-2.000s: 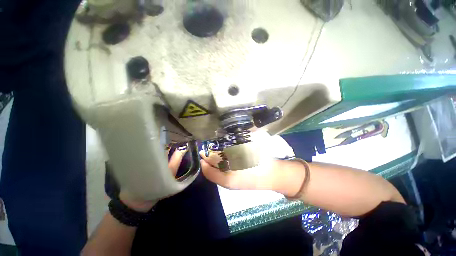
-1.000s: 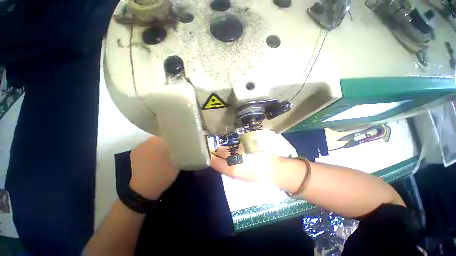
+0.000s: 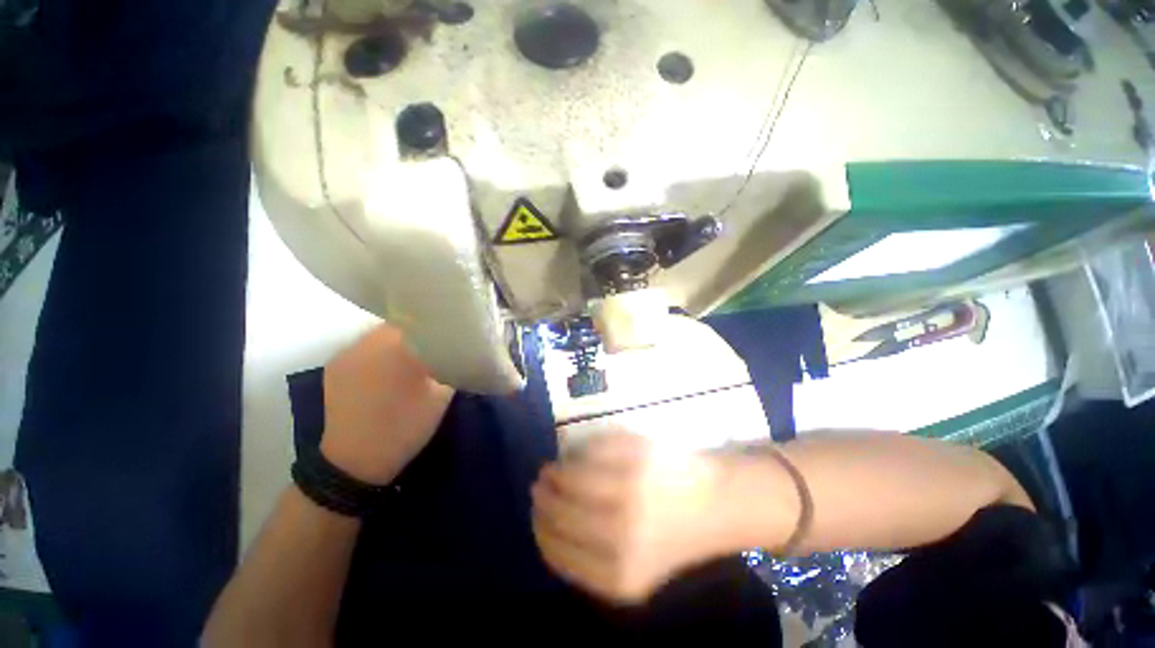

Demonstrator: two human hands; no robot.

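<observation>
The cream sewing machine head (image 3: 507,127) fills the top centre, with a yellow warning triangle and a metal tension assembly (image 3: 621,260). Dark navy fabric (image 3: 488,481) lies under the head and towards me. My left hand (image 3: 383,395) lies on the fabric left of the take-up guard (image 3: 437,272); its fingers are hidden behind the guard. My right hand (image 3: 621,513) is blurred, with curled fingers, over the right edge of the fabric, nearer me than the needle area. Whether it holds anything cannot be told.
Long navy fabric (image 3: 133,380) hangs at the left. Red-handled snips (image 3: 922,327) lie on the table at the right, near a dark fabric scrap (image 3: 788,367). A green-framed control panel (image 3: 931,251) and a clear tray (image 3: 1117,323) are at the right.
My right hand has moved from the needle area back towards me, uncovering the pale bed with its dark seam line. My left hand has moved out from behind the guard to its left side.
</observation>
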